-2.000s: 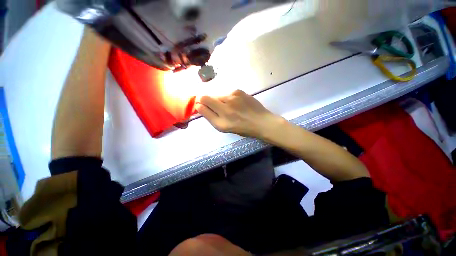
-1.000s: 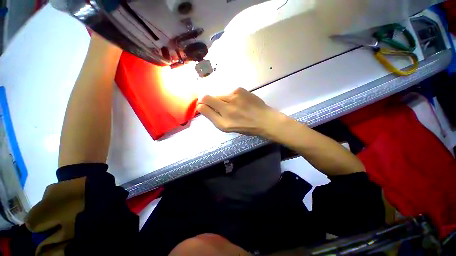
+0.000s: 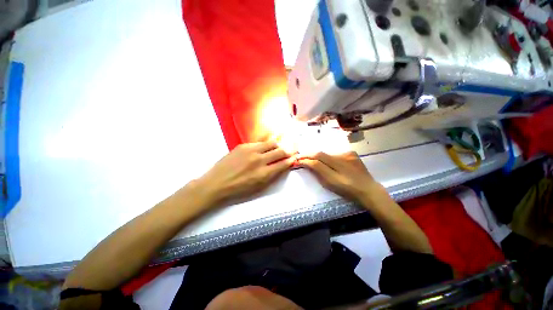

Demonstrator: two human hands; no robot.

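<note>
A long red fabric panel (image 3: 233, 60) lies on the white table left of the sewing machine head (image 3: 358, 54), its near end under the bright lamp. My left hand (image 3: 251, 169) is on the near end of the panel, fingertips pinching its edge. My right hand (image 3: 339, 172) is just right of it, fingertips at the same red edge, nearly touching my left fingertips. The needle and presser foot are lost in the lamp's glare.
Scissors with green and yellow handles (image 3: 465, 158) lie at the right of the machine bed. A silvery table edge (image 3: 291, 222) runs in front. A red fabric pile (image 3: 449, 227) is below at right. Blue tape (image 3: 12, 139) is on the left table edge.
The view has swung left and shows more table and machine. My left hand has come from behind the machine head to the panel's near end beside my right hand.
</note>
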